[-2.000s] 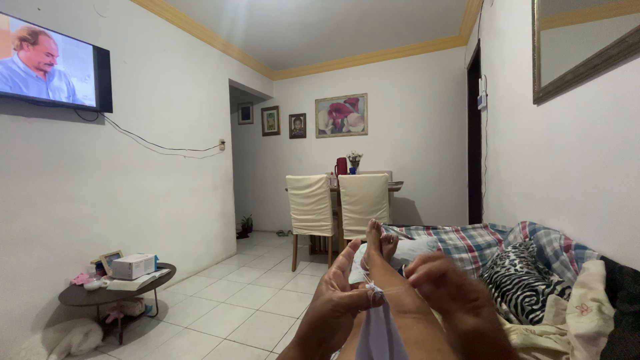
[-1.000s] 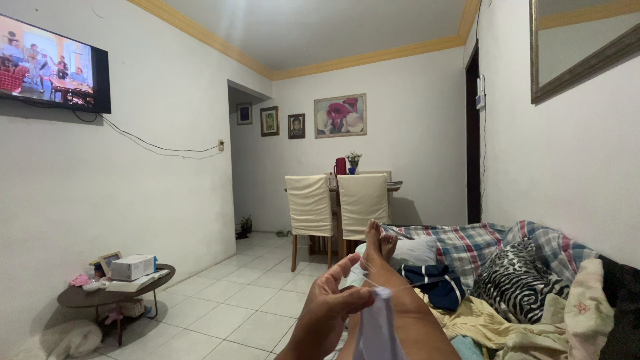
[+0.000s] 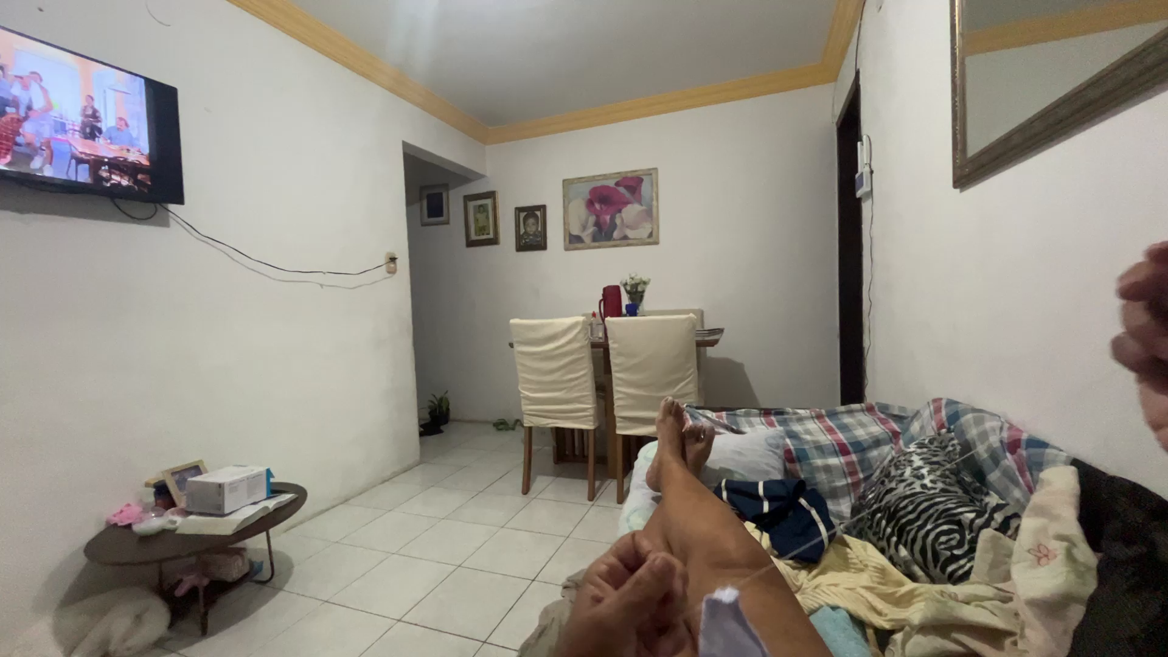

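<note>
My left hand (image 3: pixel 630 593) is low in the centre, in front of the bare legs, its thumb and fingers pinched together. Against its right side stands a small piece of white cloth (image 3: pixel 728 625), its lower part cut off by the frame. A thin pale thread (image 3: pixel 766 570) leads from the cloth's top edge up and right across the legs and the bedding. My right hand (image 3: pixel 1145 338) is raised at the far right edge, blurred and partly out of frame, in the direction the thread runs. Whether its fingers hold the thread or a needle cannot be made out.
Beside the legs lie a navy cloth (image 3: pixel 785 516), a yellow cloth (image 3: pixel 858 575), a zebra-print pillow (image 3: pixel 931 511) and a plaid blanket (image 3: pixel 839 447). A low dark table (image 3: pixel 128 543) with a box stands at left. Covered chairs (image 3: pixel 552 374) and a wall television (image 3: pixel 164 137) are farther off.
My right hand, near the left one two seconds ago and not visible one second ago, is now out at the far right. My left hand has moved lower, its fingers closer together.
</note>
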